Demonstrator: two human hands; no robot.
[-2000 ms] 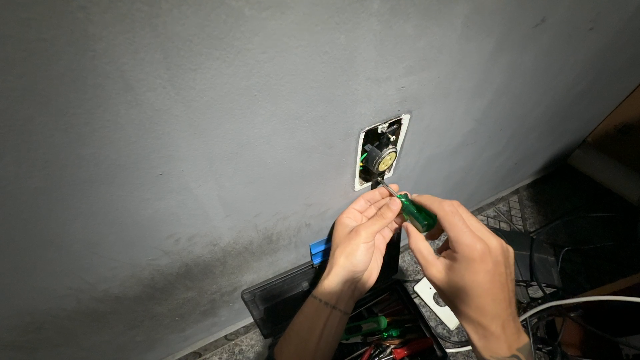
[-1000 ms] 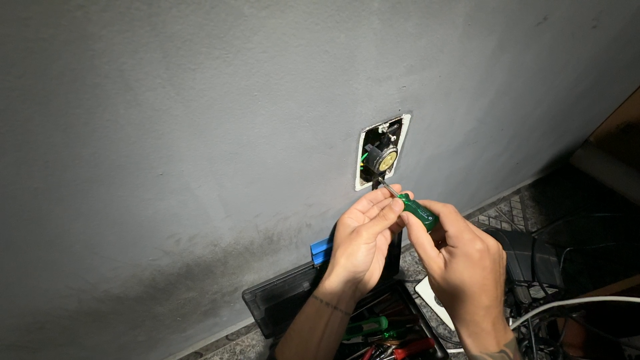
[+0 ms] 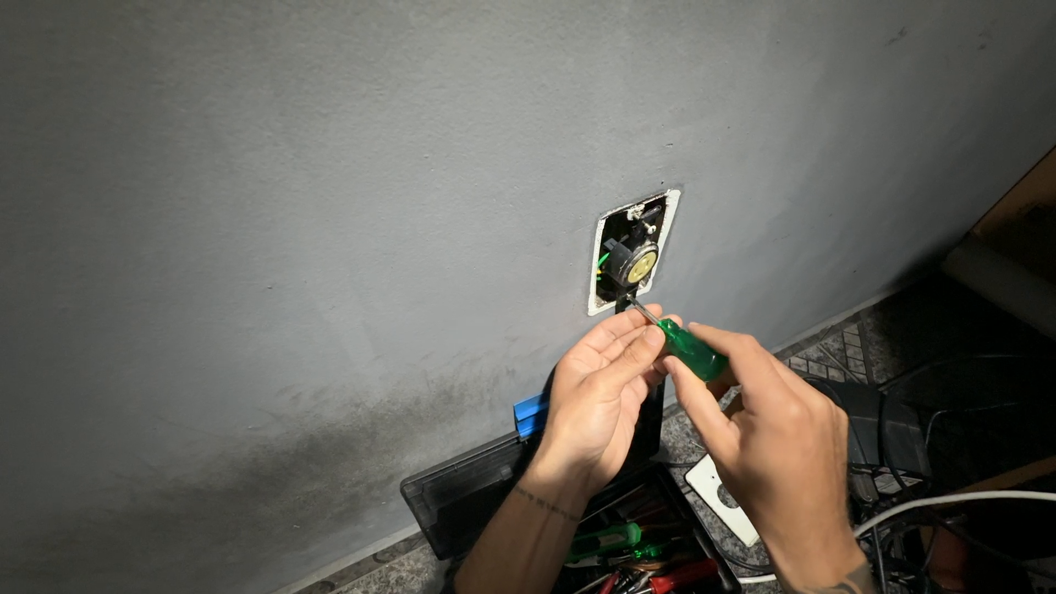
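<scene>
A round outlet socket with a yellowish face [image 3: 643, 267] sits in an open wall box [image 3: 594, 285] with a white rim; green and yellow wire shows at its left. A screwdriver with a green translucent handle [image 3: 695, 353] has its shaft tip at the screw spot just below the socket. My right hand [image 3: 771, 421] holds the handle between thumb and fingers. The fingertips of my left hand [image 3: 606, 379] pinch around the shaft, near where it meets the handle.
Below my hands stands an open black toolbox [image 3: 714, 549] holding green- and red-handled tools, its lid [image 3: 462, 495] against the wall. A white cover plate [image 3: 723, 499] lies on the tiled floor. A white cable [image 3: 949, 498] and dark cables run at the right.
My right hand has shifted its grip slightly around the green handle. My left hand and the screwdriver tip have stayed by the lower edge of the wall box.
</scene>
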